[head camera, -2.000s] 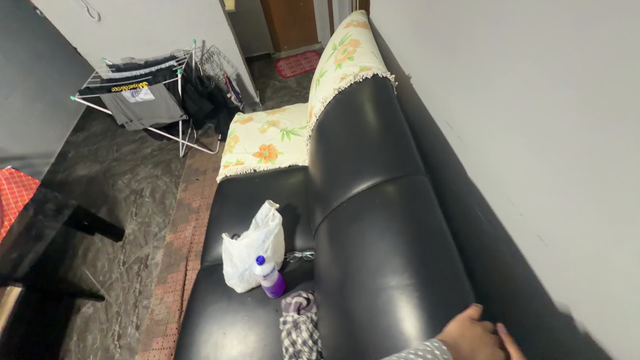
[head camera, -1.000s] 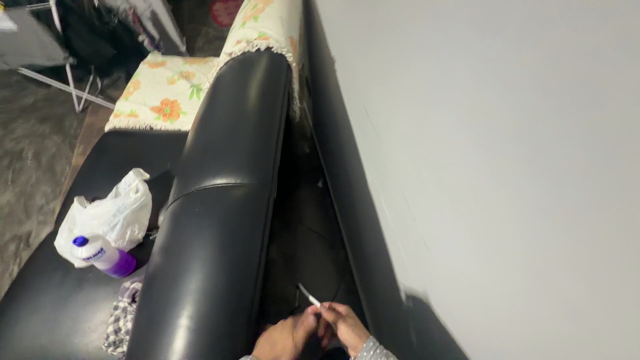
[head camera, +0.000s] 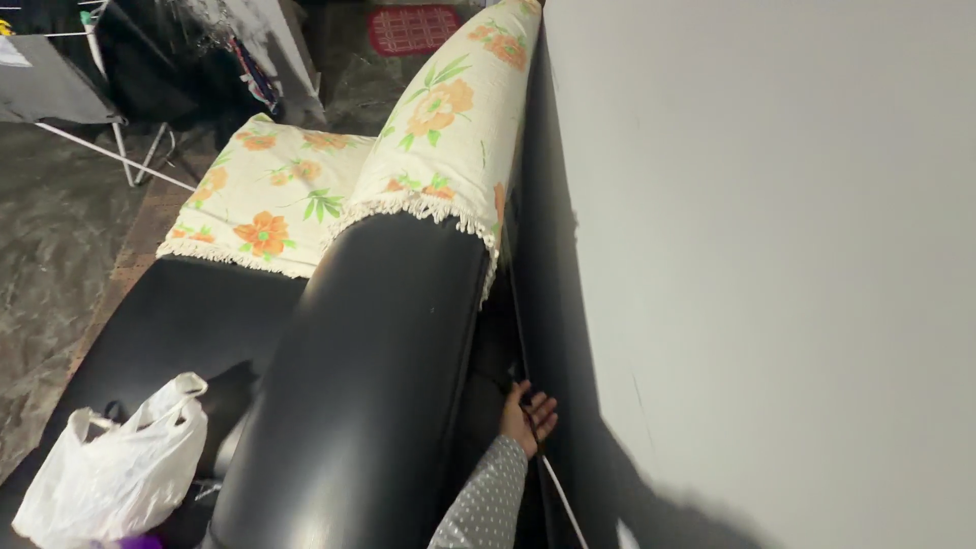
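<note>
My left hand (head camera: 528, 419) reaches down into the dark gap between the black sofa backrest (head camera: 381, 343) and the wall (head camera: 762, 229). Its palm faces up and its fingers are slightly curled and apart. A thin white cord or stick (head camera: 564, 499) runs from near the wrist to the bottom edge; a dark line crosses the palm, and whether the fingers grip it is unclear. My right hand is out of view. A small pale object (head camera: 627, 535) shows at the bottom edge.
A white plastic bag (head camera: 122, 473) lies on the sofa seat, with something purple (head camera: 137, 542) below it. Floral fringed covers (head camera: 263, 198) drape the sofa's far end. A drying rack (head camera: 118, 145) with clothes stands at the upper left; a red mat (head camera: 413, 29) lies beyond.
A second ago both hands were together in the gap around a thin white item. Now my left hand is farther along the gap and my right hand has left the view. The view has shifted.
</note>
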